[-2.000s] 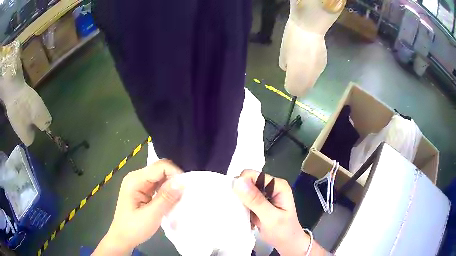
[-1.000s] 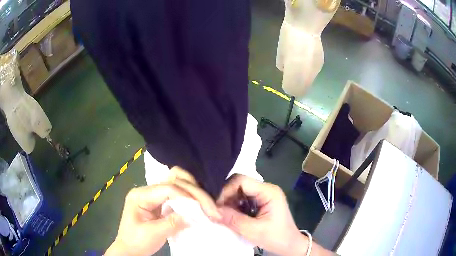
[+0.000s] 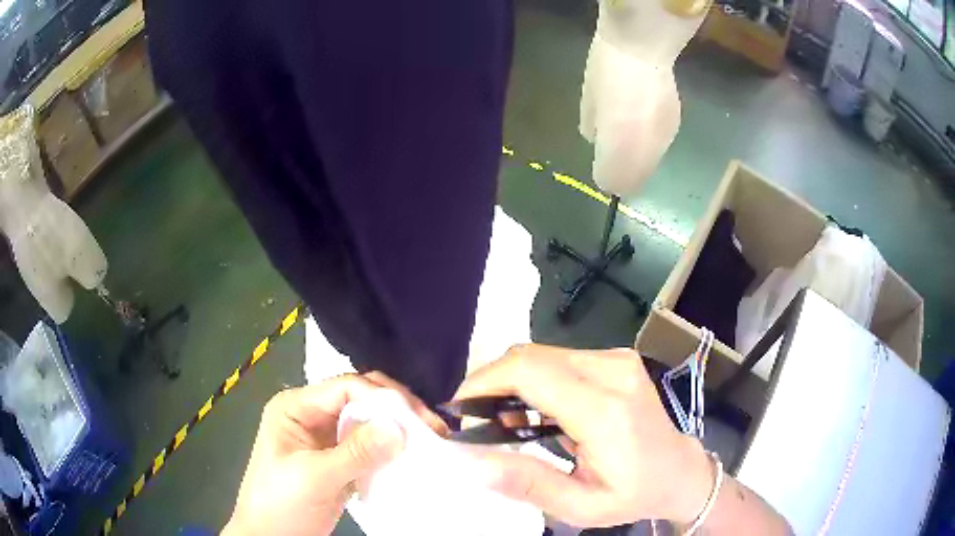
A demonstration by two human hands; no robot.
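Note:
The dark outer layer (image 3: 387,178) hangs long in the centre and narrows down to my hands. The white layer (image 3: 419,487) is bunched below it, and more white cloth shows behind it. My left hand (image 3: 314,450) pinches the white cloth between thumb and fingers at the lower edge of the dark cloth. My right hand (image 3: 586,434) holds the black thread snips (image 3: 508,421), their two short blades apart and pointing left, the tips at the place where dark and white cloth meet.
An open carton (image 3: 686,340) with dark and white garments stands at right, behind a white-topped stand (image 3: 838,419). White hangers (image 3: 688,393) hang beside it. Dress forms (image 3: 630,110) stand behind and at far left. A blue crate (image 3: 79,445) is at lower left.
My right hand has let go of its pinch on the cloth and turned, bringing the snips from inside the palm to the fabric edge. My left hand still pinches the white cloth.

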